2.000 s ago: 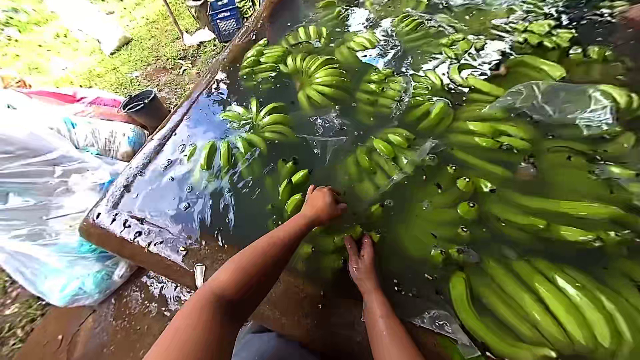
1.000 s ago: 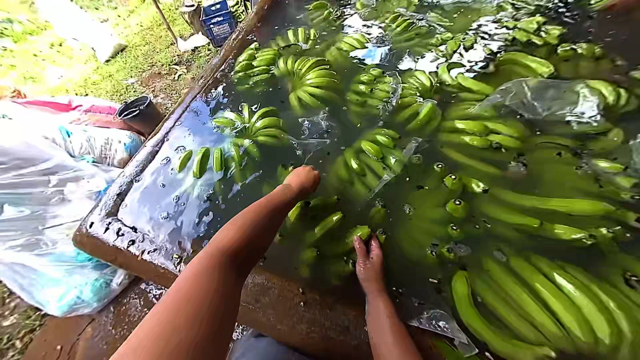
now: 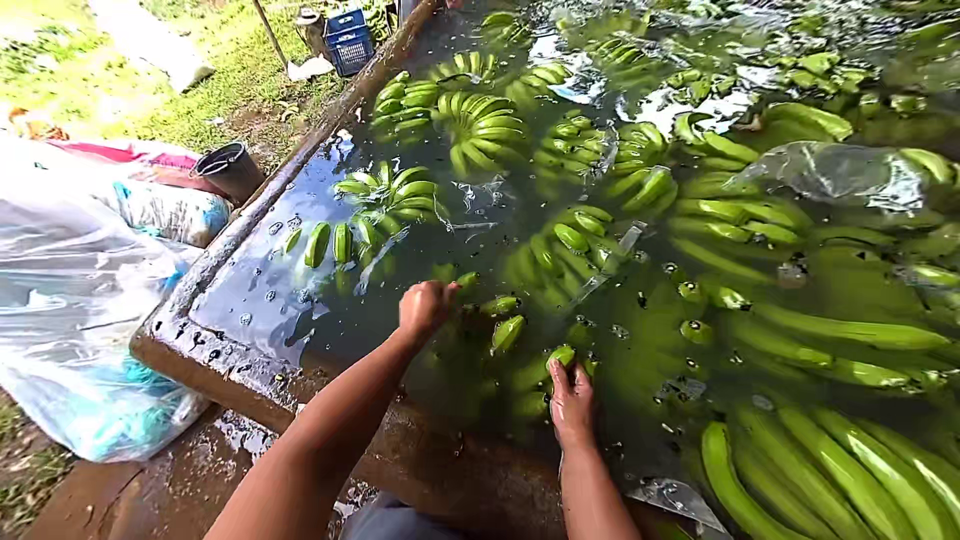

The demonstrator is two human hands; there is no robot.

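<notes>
My left hand [image 3: 427, 307] is curled into a fist just over the murky water, beside partly sunken green bananas [image 3: 508, 333]. A small reddish bit shows at its fingers; what it holds, if anything, is hidden. The wet fingers of my right hand [image 3: 571, 397] close on the tip of a green banana [image 3: 561, 356] in a submerged cluster. Many more banana clusters float around, among them one [image 3: 570, 251] beyond my hands and one [image 3: 390, 191] to the upper left. Large bananas [image 3: 832, 465] lie at the lower right.
The tank's concrete rim [image 3: 225, 255] runs along the left and near sides. Clear plastic film [image 3: 840, 169] floats among the bananas. Outside stand a dark bucket [image 3: 229, 171], a blue crate [image 3: 349, 41], and a large clear plastic bag [image 3: 82, 315] beside filled sacks [image 3: 169, 210].
My left hand moved away from my right, up and left, and stays raised at the water's surface. My right hand has come to rest on the banana tip.
</notes>
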